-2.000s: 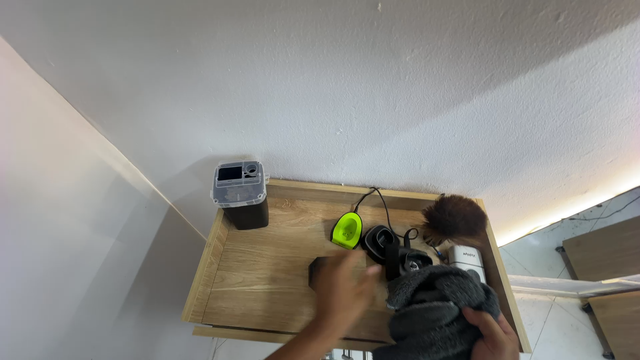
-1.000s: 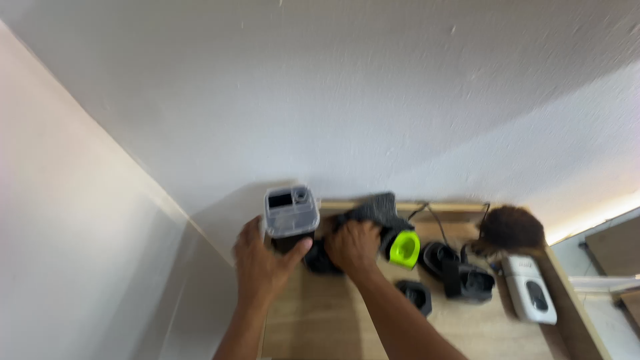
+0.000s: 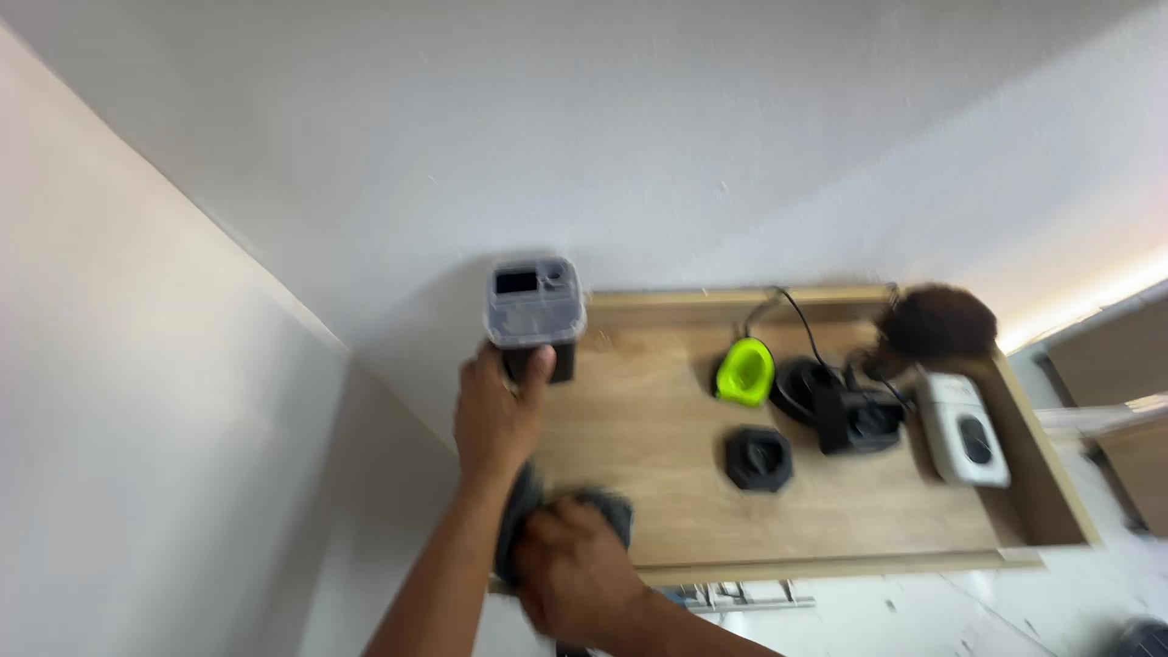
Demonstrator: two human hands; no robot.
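Observation:
My left hand [image 3: 500,411] grips the lower part of a dark square container with a clear plastic lid [image 3: 535,310], at the left end of a wooden tray-like top with raised edges [image 3: 821,568]. Through the lid a device with a small dark screen shows. Below it, my right hand [image 3: 570,561] is closed on a dark grey cloth [image 3: 610,511] at the front left corner; motion blurs both. To the right sit a bright green cup-shaped piece [image 3: 745,372] and a black octagonal piece [image 3: 759,458].
Further right lie a black round item [image 3: 803,388], a black boxy device [image 3: 856,420] with cables, a brown bristly or furry item [image 3: 938,322] and a white device with a dark oval [image 3: 967,433]. A white wall [image 3: 639,137] rises behind; another surface stands at the left.
My right hand has moved with the cloth from the back edge, beside the container, to the front left corner. My left hand stays at the container. Two seconds ago the cloth was at the right end.

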